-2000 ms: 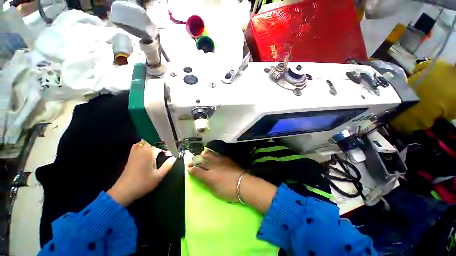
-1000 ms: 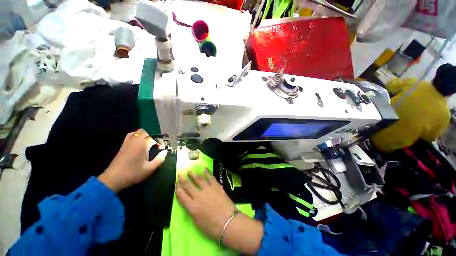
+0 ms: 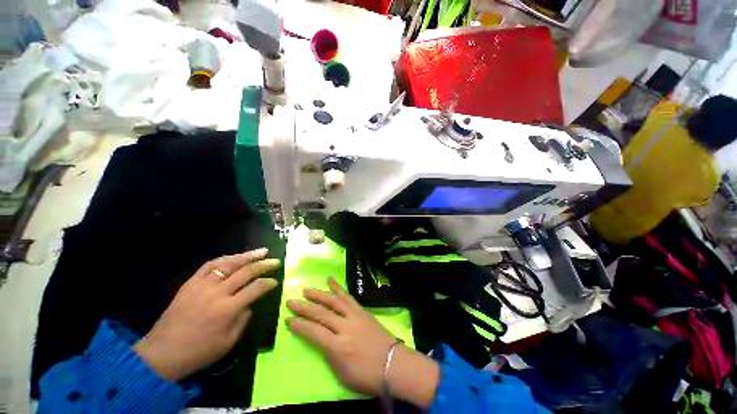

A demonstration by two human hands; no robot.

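The white sewing machine [image 3: 364, 154] with a green left end stands before me. Its presser foot [image 3: 291, 232] rests where a black panel [image 3: 162, 194] and a neon panel [image 3: 311, 368] meet. My left hand [image 3: 212, 303] lies flat on the black panel, fingertips near its right edge, below the foot. My right hand [image 3: 343, 335] lies on the neon panel with fingers spread. Neither hand grips the fabric. A logo panel [image 3: 364, 279] and a black piece with neon stripes [image 3: 420, 252] lie right of the foot.
A red folder [image 3: 489, 73], white fabric [image 3: 121, 57] and thread spools [image 3: 325, 46] lie behind the machine. Black-handled scissors [image 3: 517, 289] and a grey tray [image 3: 578, 271] are at its right. A person in yellow [image 3: 659, 174] is at the right. Dark and pink garments [image 3: 687, 323] are heaped there.
My left hand has moved down from beside the foot and flattened. My right hand has left the foot and slid down the neon panel. The view has shifted, bringing the person in yellow into fuller view.
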